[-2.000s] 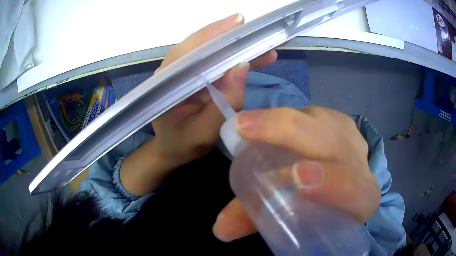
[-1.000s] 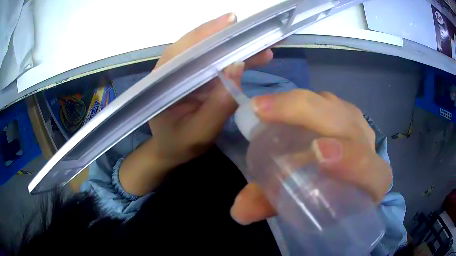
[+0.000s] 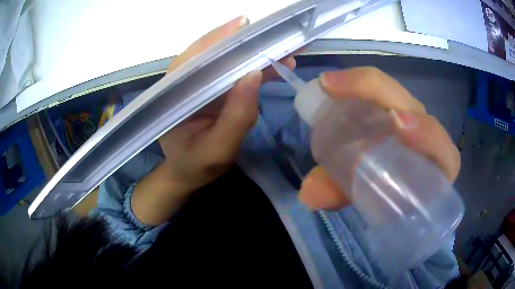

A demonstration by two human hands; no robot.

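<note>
A long, bowed white-silver panel frame [image 3: 127, 105] runs diagonally from lower left to the top edge, where its far end is cut off. A grey strip lies along its long opening. My left hand [image 3: 206, 127] holds the frame near its middle, with the thumb on the lower edge and fingers behind and above it. My right hand [image 3: 389, 121] grips a translucent squeeze bottle [image 3: 395, 192] with a white cap. The bottle's thin spout points up left, its tip at the frame's inner lower edge, just right of my left thumb. Whether liquid comes out cannot be told.
A bench edge [image 3: 361, 46] with white sheets curves across behind the frame. Crinkled clear film [image 3: 12, 51] lies at the far left, a printed sheet [image 3: 499, 34] at the upper right. Blue plastic stools [image 3: 490, 107] stand below on both sides. A cardboard box edge [image 3: 45, 138] shows at left.
The bottle and my right hand have moved up and right, the spout tip sliding along the frame's lower inner edge. The frame and my left hand have shifted slightly left.
</note>
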